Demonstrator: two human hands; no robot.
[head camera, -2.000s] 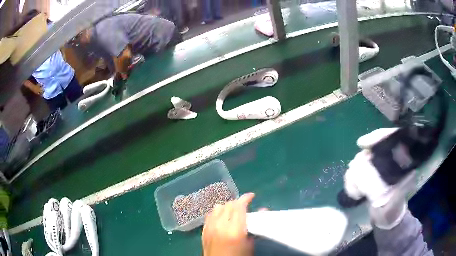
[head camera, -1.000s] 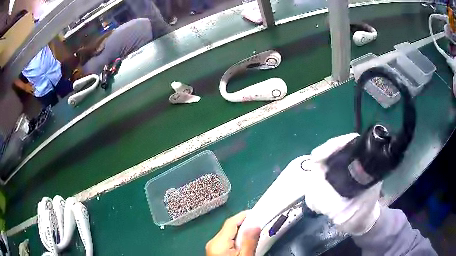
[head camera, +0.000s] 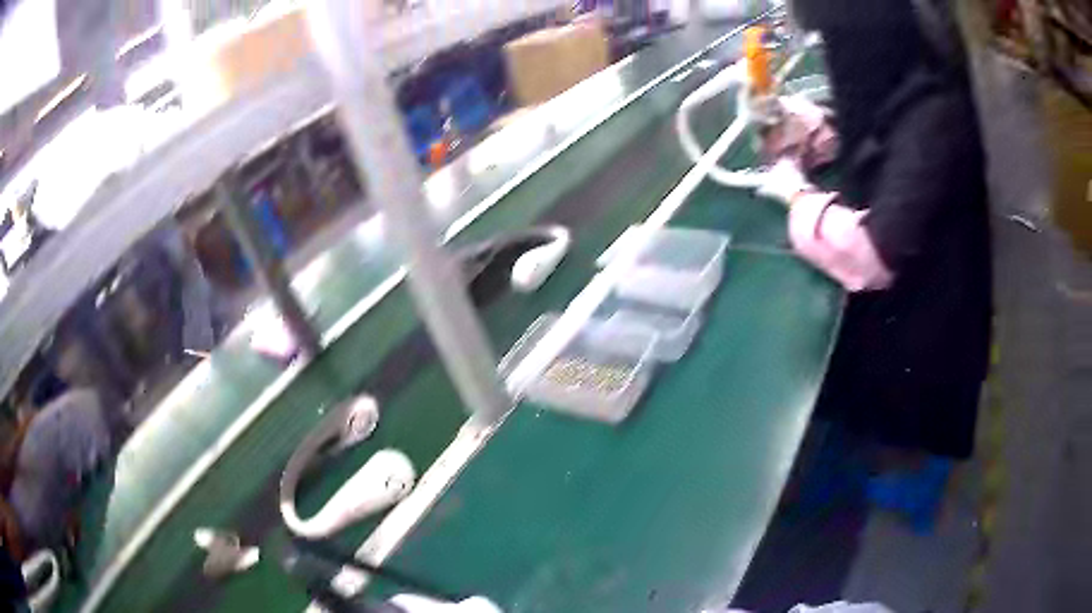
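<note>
The view is blurred. A white sliver, perhaps my gloved right hand, is cut off at the bottom edge; its fingers and hold cannot be made out. A black cord-like part lies across the picture beside it. My left hand is out of the picture. A white U-shaped neck fan lies on the green belt at lower left, with a small white piece left of it. Clear divided trays stand on the bench: the near one holds small screws, and the far one shows no screws.
A grey post rises beside the pale belt rail. Another neck fan lies on the belt behind it. A person in dark clothes at the right handles a white band. Cardboard boxes stand at the back.
The view has swung right. The screw tub, the left pile, my left hand and the fan body it held have left the picture. The gloved hand has dropped to the bottom edge.
</note>
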